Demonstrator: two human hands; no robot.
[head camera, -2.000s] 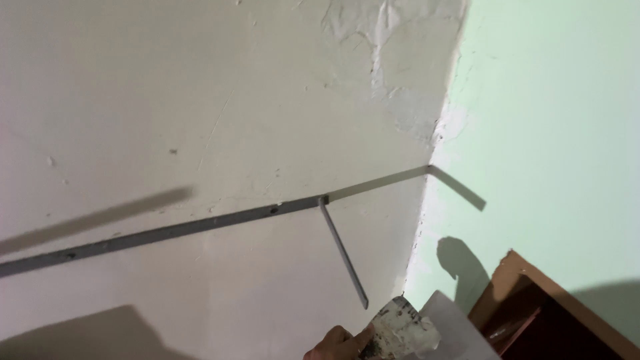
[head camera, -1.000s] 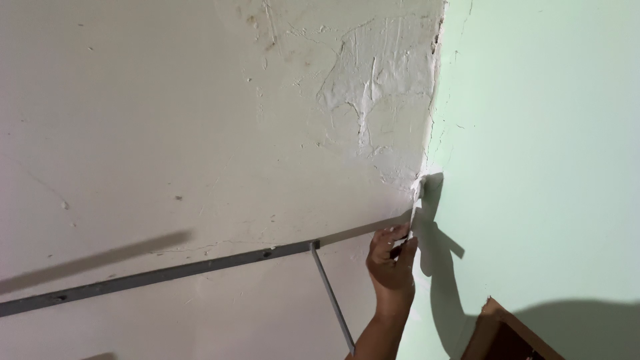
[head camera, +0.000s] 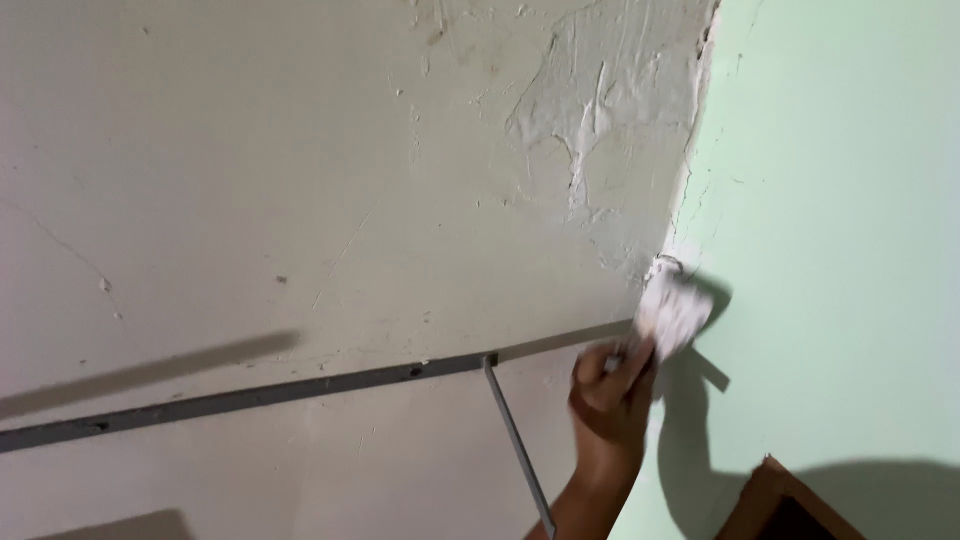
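Note:
My right hand grips a putty knife, whose wide blade is smeared with white filler and blurred. The blade's upper end is at the inside corner where the grey-beige wall meets the pale green wall. White filler shows at the blade's tip. Above the hand, the beige wall has a rough, peeling patch, and the corner seam is cracked. My left hand is out of view.
A grey metal rail with holes runs across the beige wall. A thin metal arm slants down from its right end, close to my forearm. At the lower right is the corner of a brown, box-like wooden thing with a dark inside.
My right hand has risen from the bottom edge, where it held the knife beside a pale flat thing, to the corner. Since one second ago, the blade has turned from edge-on to showing its broad face.

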